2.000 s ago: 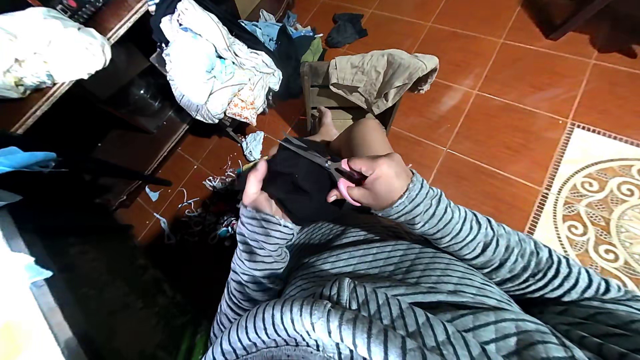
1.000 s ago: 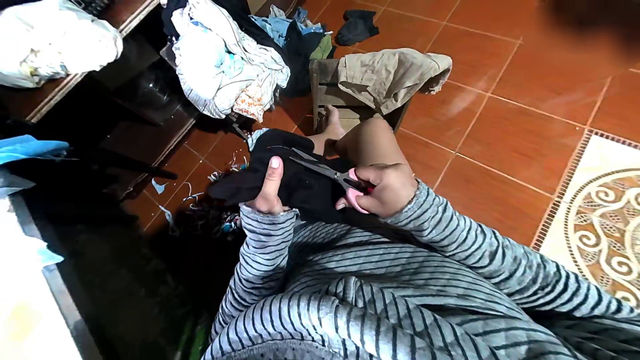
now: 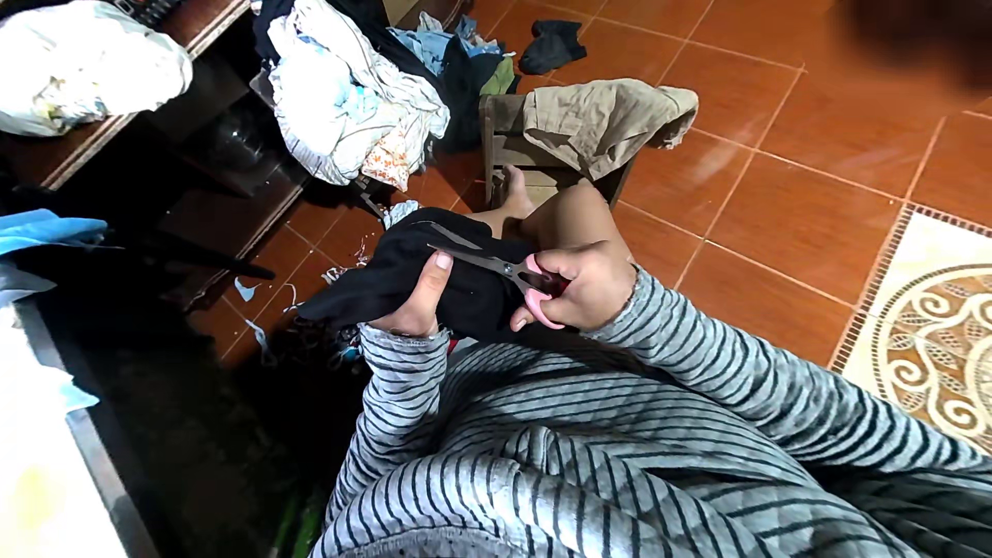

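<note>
A black cloth [image 3: 465, 298] lies spread over my lap. My left hand [image 3: 422, 298] holds it from the left, thumb on top and fingers hidden under the fabric. My right hand [image 3: 593, 287] grips the pink handles of a pair of metal scissors [image 3: 504, 267]. The blades point left, slightly parted, over the black cloth; one tip is close to my left thumb. Whether fabric sits between the blades I cannot tell.
Beyond my knee, a beige cloth [image 3: 597, 116] hangs over a wooden crate [image 3: 504, 147]. Piled white garments [image 3: 341, 101] and a white bundle [image 3: 85, 66] are at the upper left. A black cloth piece [image 3: 552, 46] and scraps [image 3: 260, 337] lie on the tiled floor.
The black cloth, bunched around my left hand two seconds ago, is now spread further to the left. My left thumb now lies on top of it. A dark blur has appeared at the upper right.
</note>
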